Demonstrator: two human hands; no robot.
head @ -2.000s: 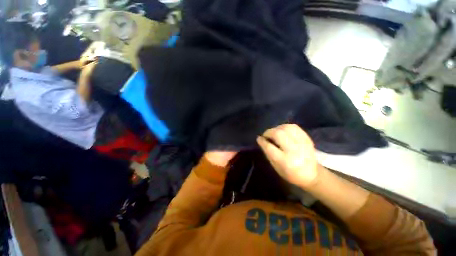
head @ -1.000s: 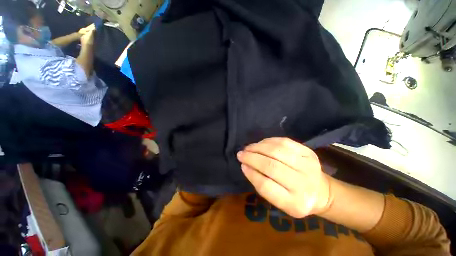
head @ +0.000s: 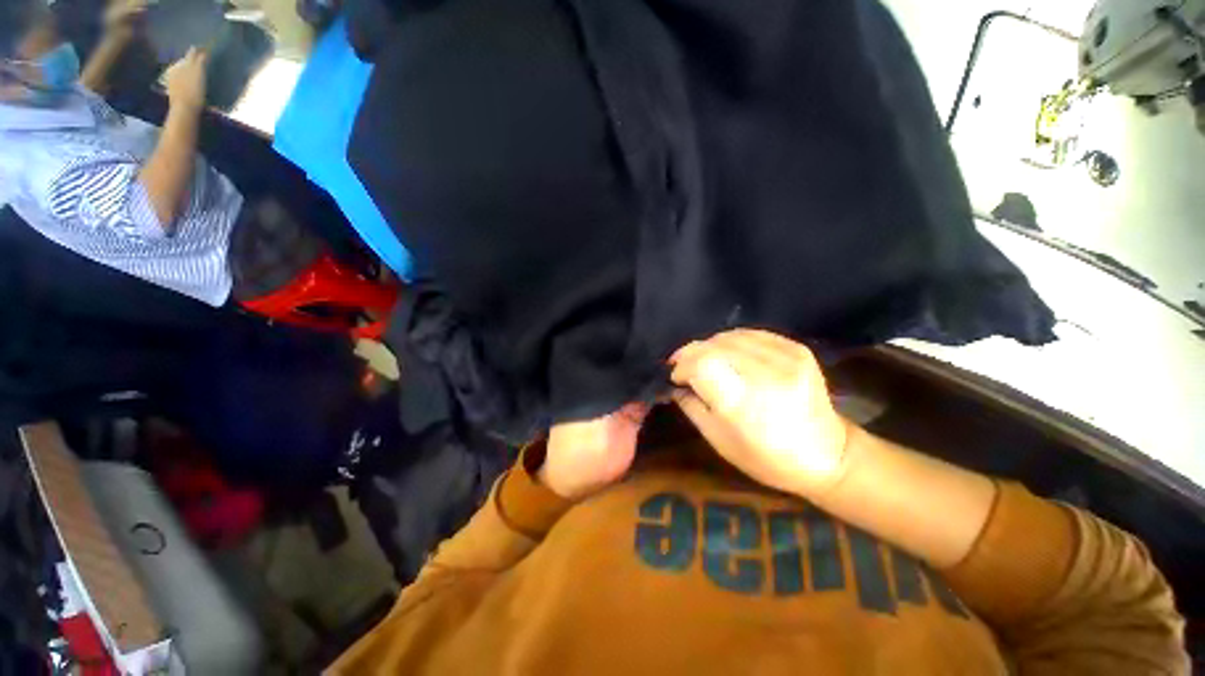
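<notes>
A large black garment [head: 793,172] lies over the table's front edge and hangs towards my lap. A raised seam or fold runs down its middle. My right hand [head: 760,403] pinches the garment's near edge between thumb and fingers, right of the seam. My left hand [head: 595,452] is at the same edge, just left of my right hand. Its fingertips are partly hidden under the cloth but close on the edge.
A white machine table [head: 978,264] and a sewing machine head [head: 1143,46] are at the right. A blue sheet [head: 337,145] lies left of the garment. A masked person [head: 106,185] sits at the left. Red cloth [head: 317,297] and a grey box-like item [head: 172,568] are lower left.
My left hand, covered by the cloth one second ago, now shows beside my right hand at the edge. The near edge has drawn back off my front, and more of the blue sheet shows.
</notes>
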